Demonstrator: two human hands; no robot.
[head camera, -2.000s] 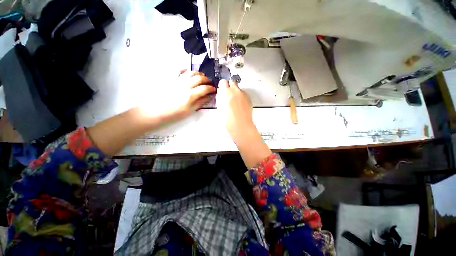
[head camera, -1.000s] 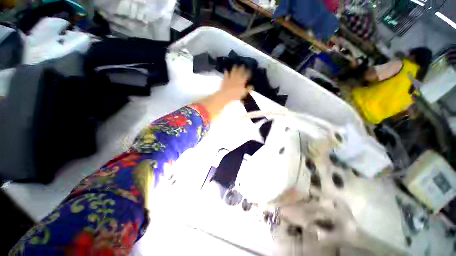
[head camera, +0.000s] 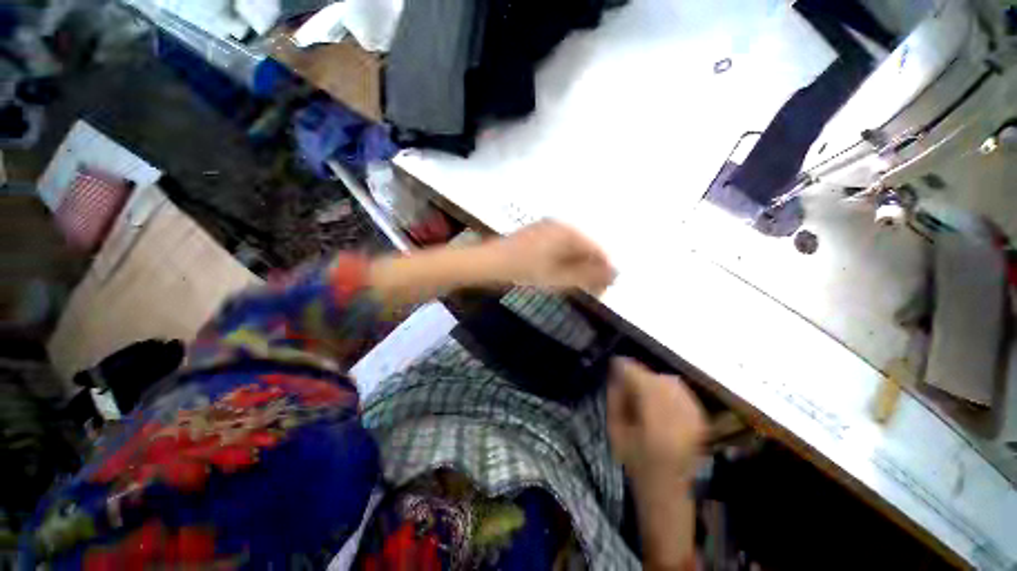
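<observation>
My left hand (head camera: 571, 259) is over the table's front edge, its fingers curled and blurred. My right hand (head camera: 658, 418) is just below the edge, beside the lap, also blurred. A black fabric piece (head camera: 524, 348) lies across the checked cloth on the lap, between and below the hands. Whether either hand grips it is not clear. Another dark piece (head camera: 786, 139) lies on the white table at the left end of the sewing machine, beside its presser foot area (head camera: 781, 214). The machine head (head camera: 903, 84) is partly cut off at the right.
Grey cut pieces (head camera: 429, 78) and black layers (head camera: 513, 67) lie at the table's far left. A yellow-handled tool (head camera: 889, 390) and a grey-tan cardboard piece (head camera: 966, 318) are at the right. Cardboard (head camera: 156, 284) and scraps cover the floor at left.
The view has swung back down from the black heap behind the machine. My left hand has come back from that heap to the front edge. My right hand is in view again.
</observation>
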